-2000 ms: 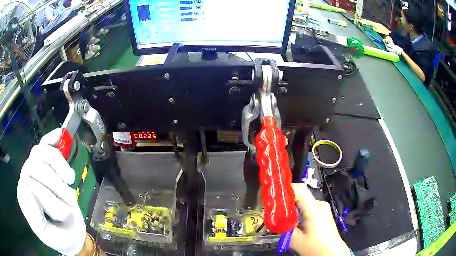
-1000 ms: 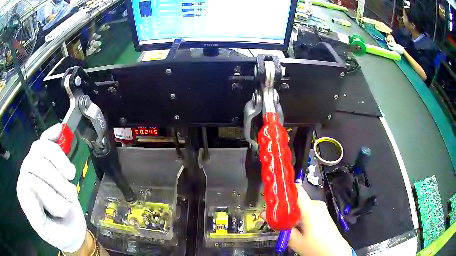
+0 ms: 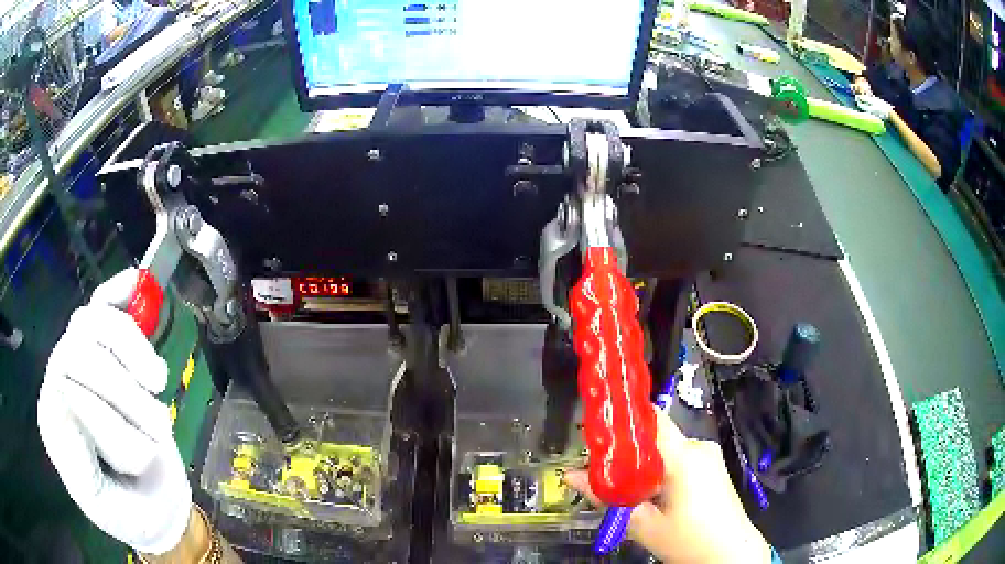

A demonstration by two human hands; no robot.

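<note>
My left hand (image 3: 116, 424), in a white glove, is closed around the red grip of the left toggle clamp handle (image 3: 146, 303). My bare right hand (image 3: 694, 496) is behind the right toggle clamp's red handle (image 3: 617, 386), with a blue-purple marker pen (image 3: 613, 530) held in it; the handle hides part of the fingers. A fingertip shows by the right board. A power supply board (image 3: 314, 476) lies under the left clear acrylic cover (image 3: 231, 424). Another board (image 3: 487, 490) lies in the right clear nest.
A monitor (image 3: 474, 50) stands above the black fixture (image 3: 452, 209). A red-digit display (image 3: 323, 288) shows behind the left station. A tape roll (image 3: 725, 333), black tray (image 3: 771, 430) and dark-capped tool (image 3: 800, 347) are at right. A person (image 3: 920, 99) is beside the green conveyor (image 3: 882, 209).
The red digits have changed. The marker pen has tilted slightly in my right hand, and a fingertip now shows more clearly beside the right board. The view has shifted slightly.
</note>
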